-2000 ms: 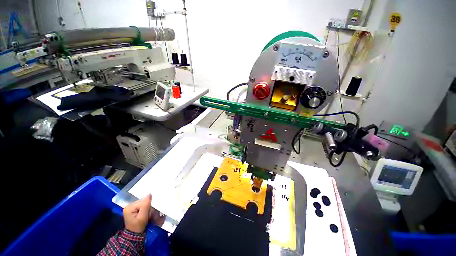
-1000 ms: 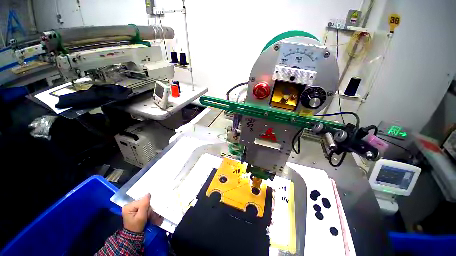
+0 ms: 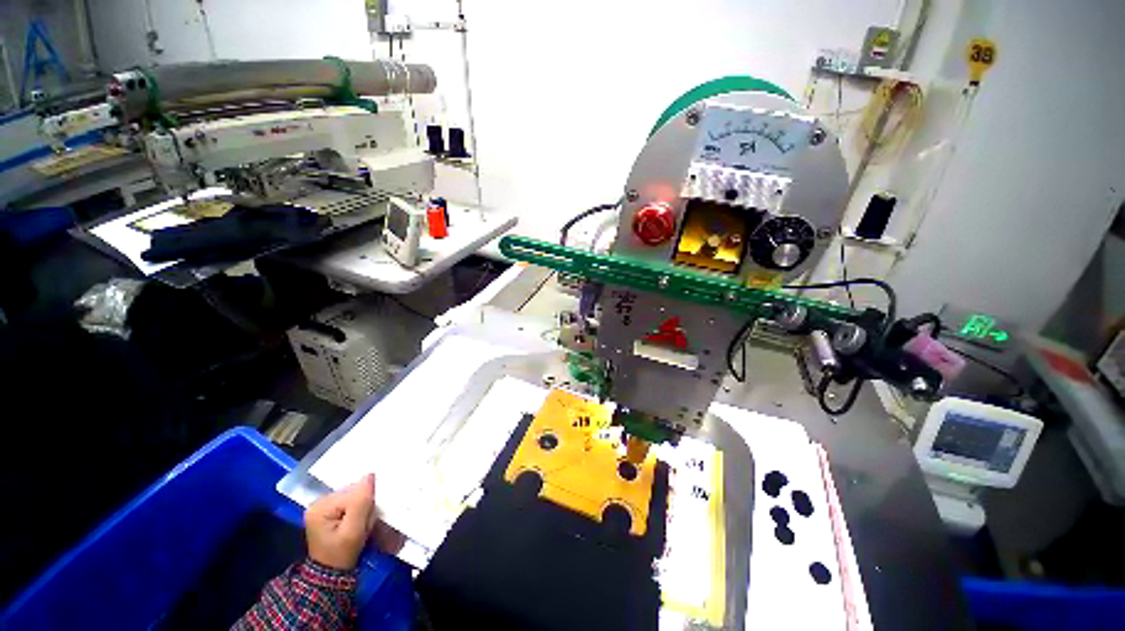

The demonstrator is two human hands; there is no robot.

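Note:
A yellow template plate (image 3: 574, 475) with round holes lies below the machine head, its right part near the needle area (image 3: 635, 446). A black fabric panel (image 3: 543, 561) lies under and in front of it. My left hand (image 3: 339, 524) is curled like a fist at the front left edge of the white base sheet (image 3: 407, 450). Whether it grips that edge is hidden. Several small round black patches (image 3: 802, 503) lie on the white sheet at the right. My right hand is not in view.
The grey machine head (image 3: 728, 173) and green bar (image 3: 666, 284) stand over the work. A blue bin (image 3: 210, 493) is below my left hand, another (image 3: 1042, 604) at the right. A control panel (image 3: 978, 441) stands right. Another sewing machine (image 3: 284, 142) is at the back left.
The camera view has shifted slightly, so the machine head shows a little farther right. My left hand stays at the sheet's edge. The plate, panel and patches look much the same.

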